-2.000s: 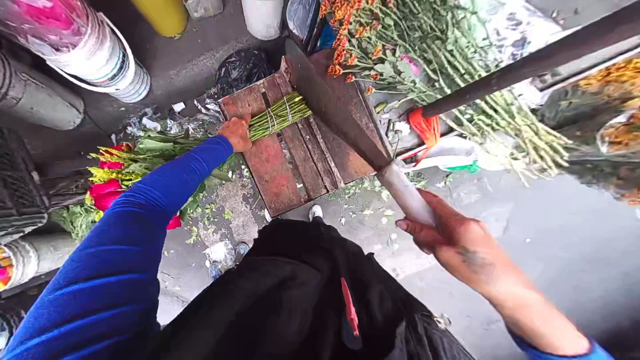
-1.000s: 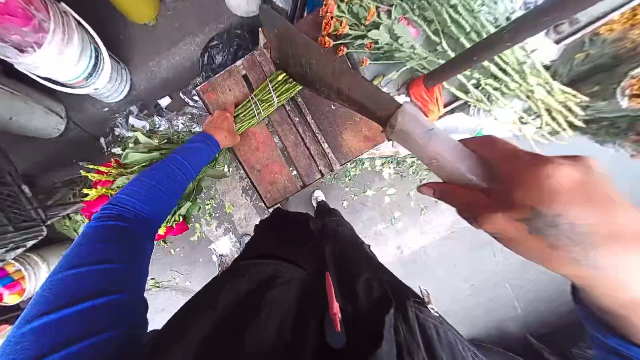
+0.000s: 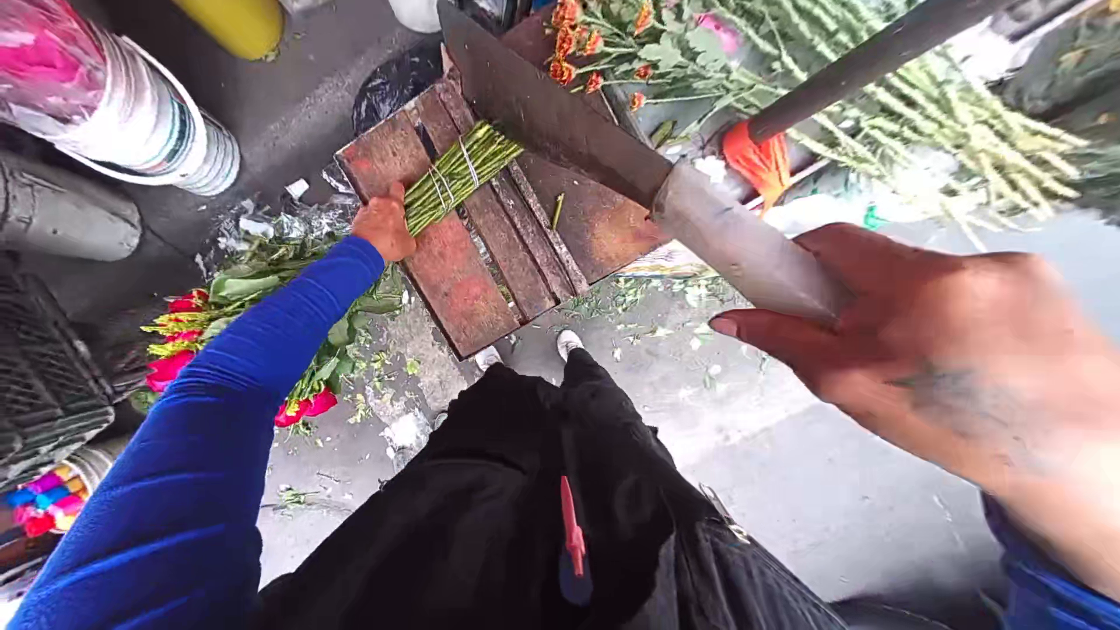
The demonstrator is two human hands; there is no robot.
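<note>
My left hand (image 3: 385,229) grips a bouquet by its bundle of green stems (image 3: 462,175), which are tied with bands and lie across a worn wooden crate (image 3: 464,284). The bouquet's red flowers (image 3: 171,372) and leaves hang past the crate at the left, partly behind my blue sleeve. In my right hand (image 3: 927,350) is the pale handle of a large machete (image 3: 560,114). Its wide, dark blade is raised over the crate, and its edge passes near the stem ends in the view; whether they touch I cannot tell. A short cut stem piece (image 3: 557,211) rests on the crate.
Orange flowers (image 3: 564,44) and long cut stems (image 3: 927,114) lie at the upper right, under a dark pole (image 3: 875,66) with an orange tie. White buckets (image 3: 197,144) and a black plastic crate (image 3: 48,367) stand at the left. Leaf scraps litter the floor around my feet.
My right hand with the machete has come closer to the camera since the earliest frame. The left hand keeps hold of the stems. A short stem piece now shows on the crate.
</note>
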